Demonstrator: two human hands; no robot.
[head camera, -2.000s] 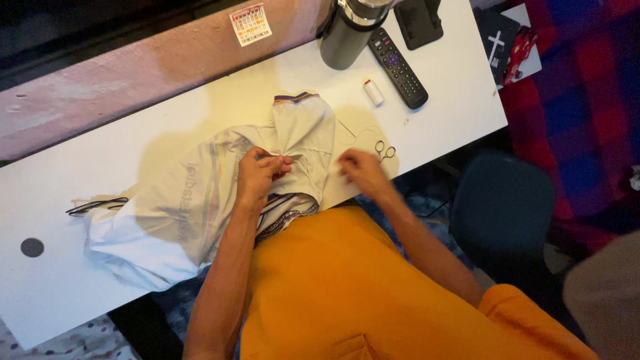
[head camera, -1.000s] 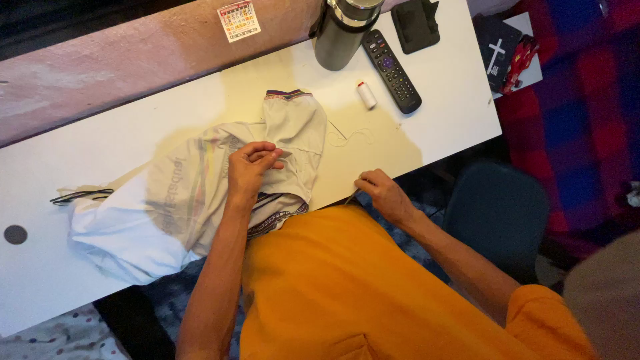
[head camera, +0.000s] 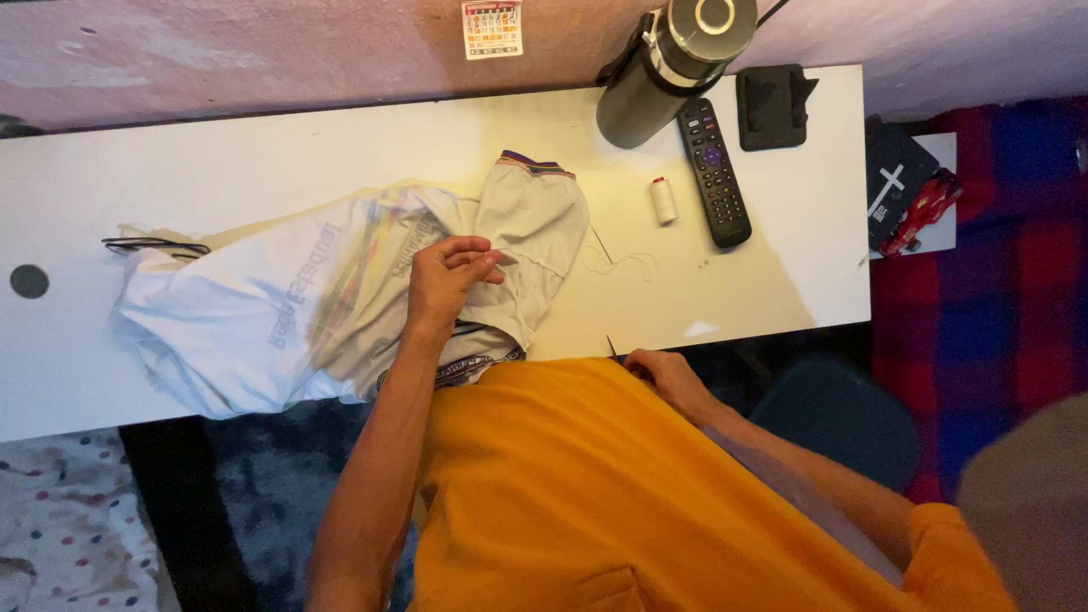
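Observation:
A white shirt with printed letters (head camera: 340, 280) lies crumpled on the white table (head camera: 357, 161), its striped sleeve cuff toward the wall. Over the shirt, my left hand (head camera: 455, 276) has its fingertips pinched together; whether they hold thread or fabric is too small to tell. My right hand (head camera: 667, 378) is at the table's front edge, closed on small scissors (head camera: 613, 348) whose dark blades point away from me. A needle (head camera: 603, 245) with loose thread (head camera: 633, 265) lies right of the shirt. Beyond it rests a spool of white thread (head camera: 664, 201).
A dark steel flask (head camera: 637, 102), a remote control (head camera: 716, 174) and a black stand (head camera: 771, 106) are at the back right. Black cords (head camera: 157, 247) and a dark disc (head camera: 30, 281) lie at the left. A dark chair (head camera: 837, 425) is beside my right forearm.
The scissors lay on the table right of the shirt two seconds ago; now my right hand has them at the front edge. My left hand stays over the shirt.

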